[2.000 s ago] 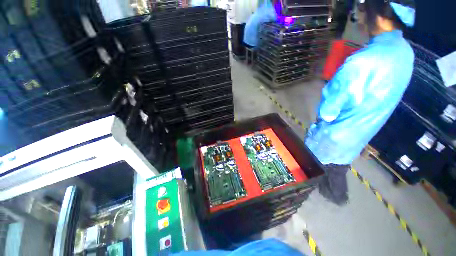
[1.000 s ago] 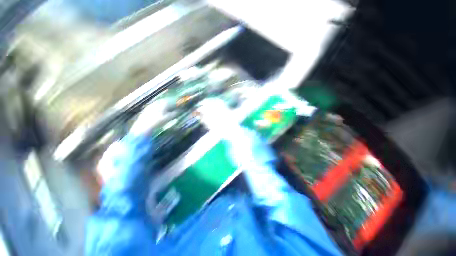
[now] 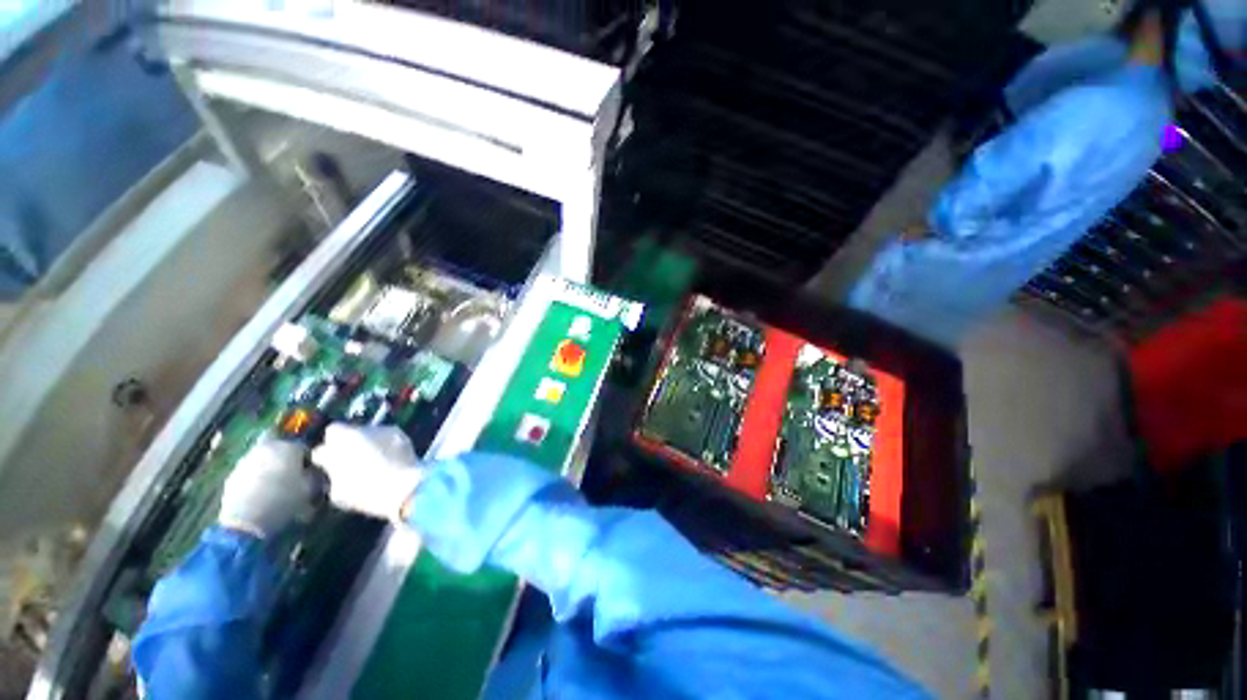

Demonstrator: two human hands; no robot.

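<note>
A green circuit board (image 3: pixel 349 369) with a crowded component side lies between the conveyor rails at the left. An orange-copper coil (image 3: pixel 297 421) shows just beyond my hands. My left hand (image 3: pixel 268 487), in a white glove, is over the board with its fingers bent down. My right hand (image 3: pixel 367 469), also gloved, is beside it over the board, fingertips close to the left hand's. The fingertips are blurred and partly hidden, so I cannot tell whether either hand holds something.
The green control panel (image 3: pixel 509 435) with red and yellow buttons runs beside the right rail. A black tote (image 3: pixel 935 472) with red lining holds two boards at the right. A person in a blue smock (image 3: pixel 1033 178) stands at the upper right, near black racks.
The view has swung from the tote and floor back to the conveyor. Both hands, absent two seconds ago and blurred one second ago, are now close together over the board.
</note>
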